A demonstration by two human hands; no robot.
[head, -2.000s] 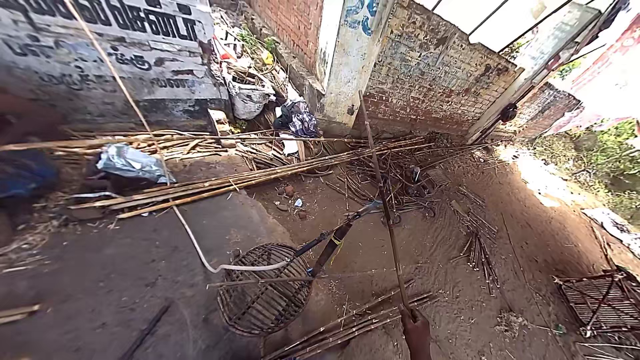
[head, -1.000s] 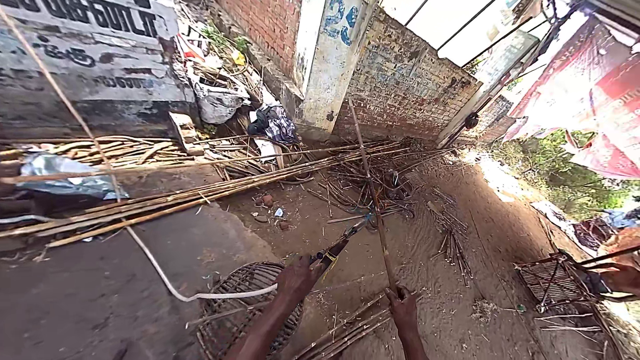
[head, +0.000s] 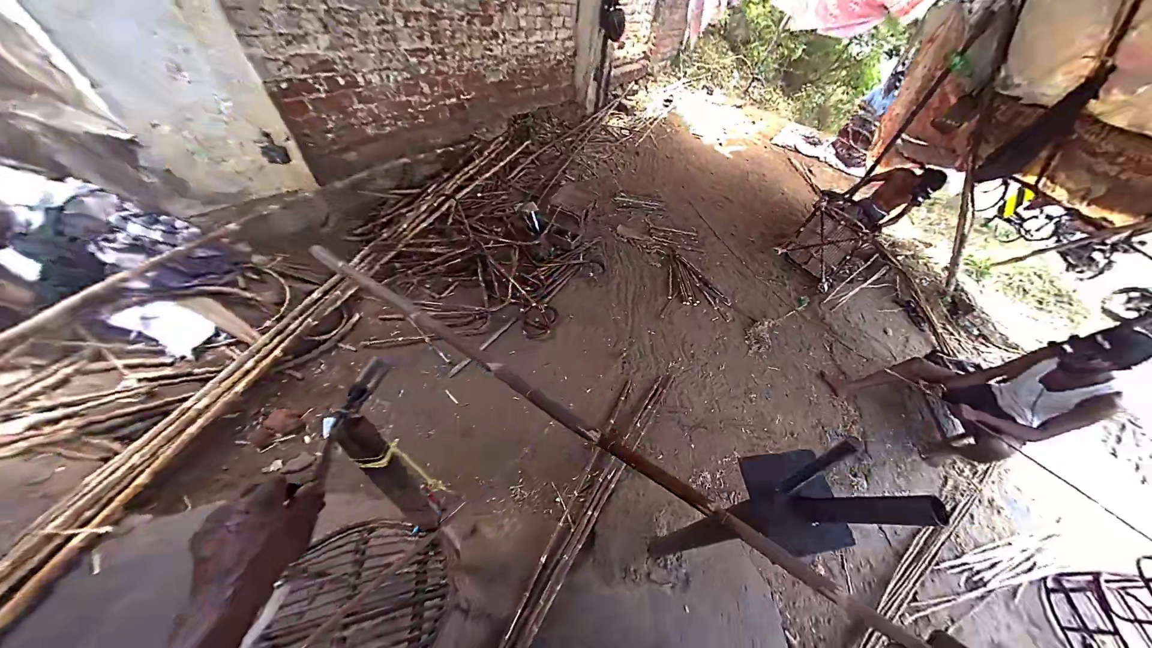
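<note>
My left hand (head: 256, 549) is at the lower left, its fingers curled beside a dark, tube-like tool (head: 382, 468) with yellow string tied round it. Blur hides whether the fingers grip the tool's thin upper part. A long brown cane pole (head: 558, 414) slants across the view, from the upper left down to the bottom right edge. My right hand is out of view. Right of centre, the pole passes over a black metal stand (head: 792, 504) with a flat plate and tubes. A round lattice of woven cane (head: 369, 585) lies beside my left hand.
Long canes (head: 207, 387) run along the left, beside a tangled heap of sticks (head: 495, 243) near the brick wall (head: 432, 72). A cane bundle (head: 585, 522) lies at bottom centre. One person (head: 1044, 396) sits at right; another (head: 895, 193) is by a cane frame (head: 823, 238).
My left hand has come into view beside the tube-like tool. My right hand, on the pole in both earlier frames, is now out of sight. The view has swung to the right.
</note>
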